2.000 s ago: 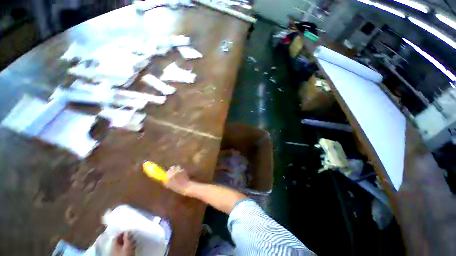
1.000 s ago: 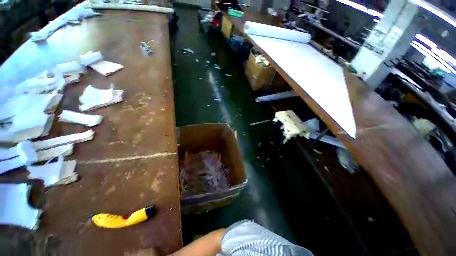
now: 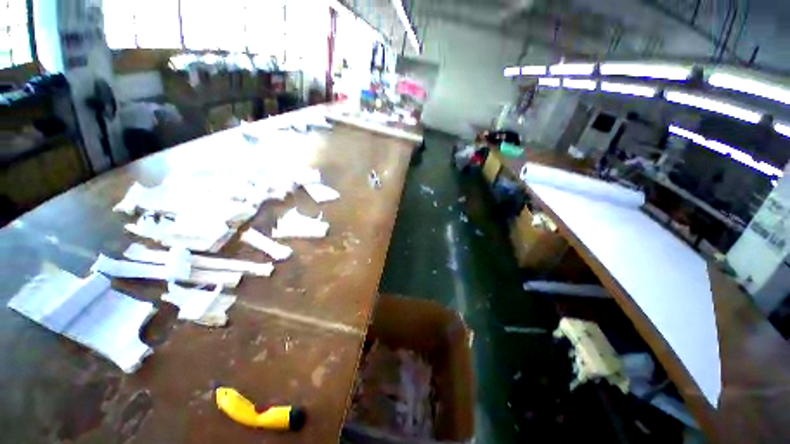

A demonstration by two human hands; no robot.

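Note:
The yellow curved cutting tool (image 3: 258, 411) with a black end lies on the brown cutting table (image 3: 346, 251), near its right edge and low in the view. White cut panels (image 3: 85, 310) lie flat at the left of the table. Small white cut parts (image 3: 199, 204) lie in piles and strips farther up the table. Neither of my hands is in the picture, and nothing touches the tool.
An open brown scrap box (image 3: 463, 373) with pale scraps stands against the table's right edge. A green floor aisle (image 3: 433, 243) runs beyond it. White marker paper (image 3: 645, 269) lies partly unrolled on the opposite table.
My right hand held the yellow tool, then the tool lay on the table. My forearm and sleeve have left the picture. The view has lifted, showing the room's far end and windows.

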